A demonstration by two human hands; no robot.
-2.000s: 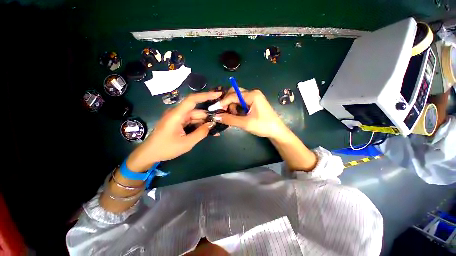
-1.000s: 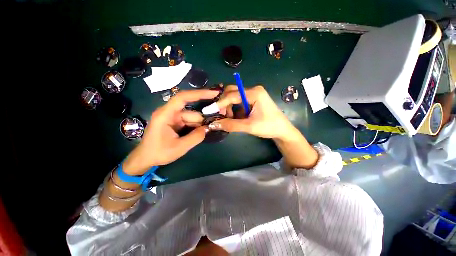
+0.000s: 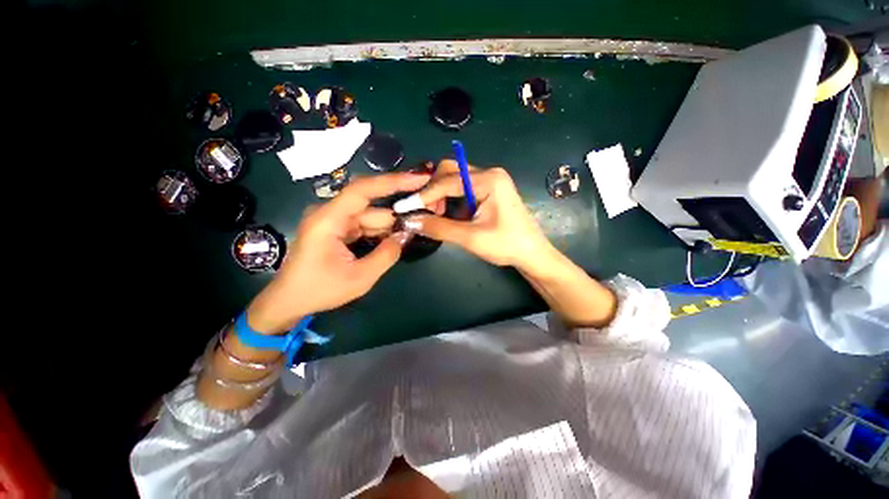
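Observation:
A small dark round device (image 3: 421,244) is held between my two hands over the bench, mostly hidden by the fingers. My left hand (image 3: 336,244) grips it from the left, with a blue band and metallic bangles at the wrist. My right hand (image 3: 487,219) touches it from the right with thumb and fingertips. A white finger cot (image 3: 408,204) shows at the fingertips. A thin blue hand tool (image 3: 463,173) stands up out of my right hand, held between the fingers.
Round device assemblies (image 3: 219,160) and dark round covers (image 3: 383,151) lie left and beyond my hands. White paper scraps (image 3: 325,151) lie among them and beside the white tape dispenser (image 3: 736,136) at right. A pale metal strip (image 3: 468,51) crosses behind. Another person's sleeve (image 3: 819,302) is at right.
The held device has tilted, showing less of its round face than a second ago. My fingertips have shifted slightly around it. The blue tool stays in my right hand.

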